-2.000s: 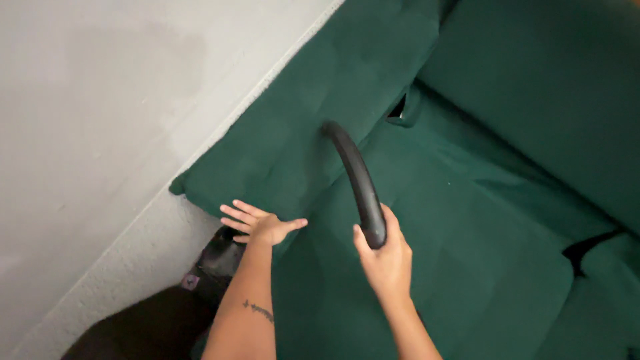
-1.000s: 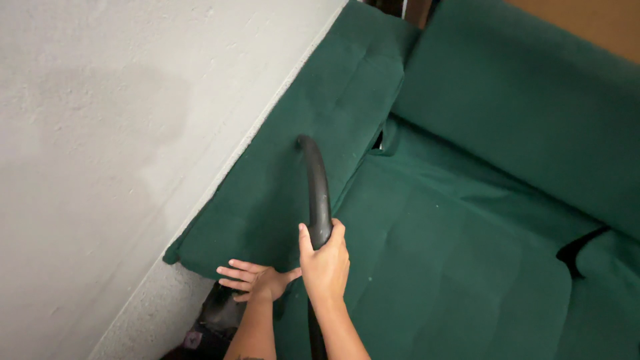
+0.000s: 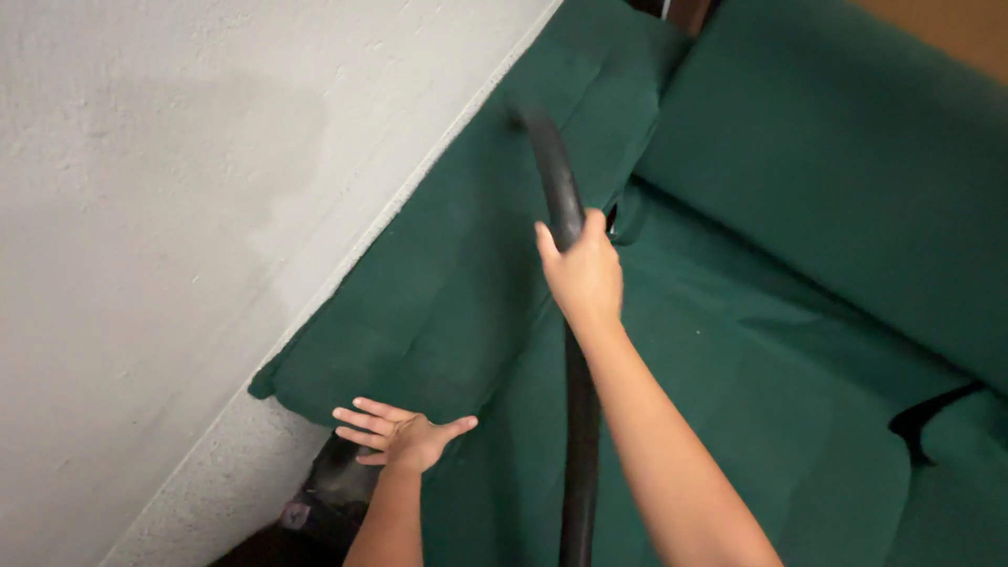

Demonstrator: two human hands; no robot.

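Observation:
My right hand (image 3: 587, 272) is wrapped around a curved black vacuum tube (image 3: 554, 169), whose tip rests on or just over the green upholstered armrest (image 3: 465, 228) of a sofa. Behind that hand the dark tube or hose runs down over the green seat cushion (image 3: 709, 409) to the bottom of the view. My left hand (image 3: 409, 437), fingers spread, lies against the front end of the armrest and holds nothing.
A rough pale wall (image 3: 197, 197) runs along the armrest's left side. The green backrest cushion (image 3: 835, 173) stands at the right. A black strap (image 3: 921, 417) shows at the seat's right. A dark, partly see-through object (image 3: 339, 476) sits below the armrest's front end.
My right hand has moved the tube farther up along the armrest, toward the backrest. My left hand stays spread at the armrest's front end. The view has shifted somewhat.

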